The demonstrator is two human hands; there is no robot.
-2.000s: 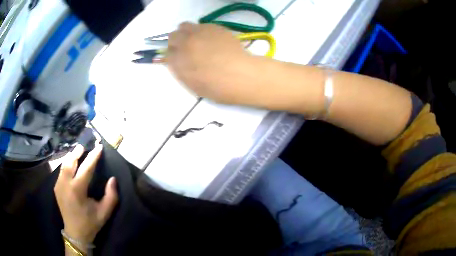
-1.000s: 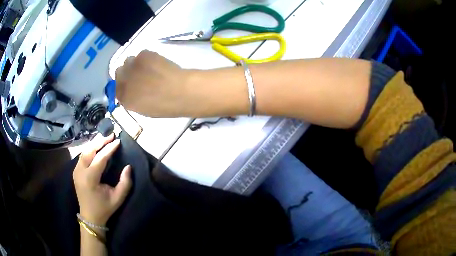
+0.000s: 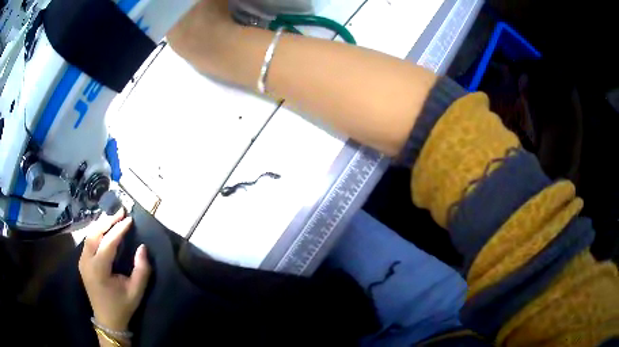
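Observation:
My left hand lies on the dark garment piece, fingertips close to the presser foot area and thumb spread. My right hand is at the top edge beside the machine arm; its fingers are cut off or hidden, so its grip cannot be told. The shears' green handle shows behind my right forearm. The rest of the shears is hidden.
The white sewing machine with its black cloth band stands at left. A thread scrap lies on the white table. The ruler edge, a blue-edged bin and a greyish object also show.
My right hand has moved from over the snips near the shears, down towards the machine head, then up to the top edge. The shears are now mostly covered. My left hand stays on the cloth.

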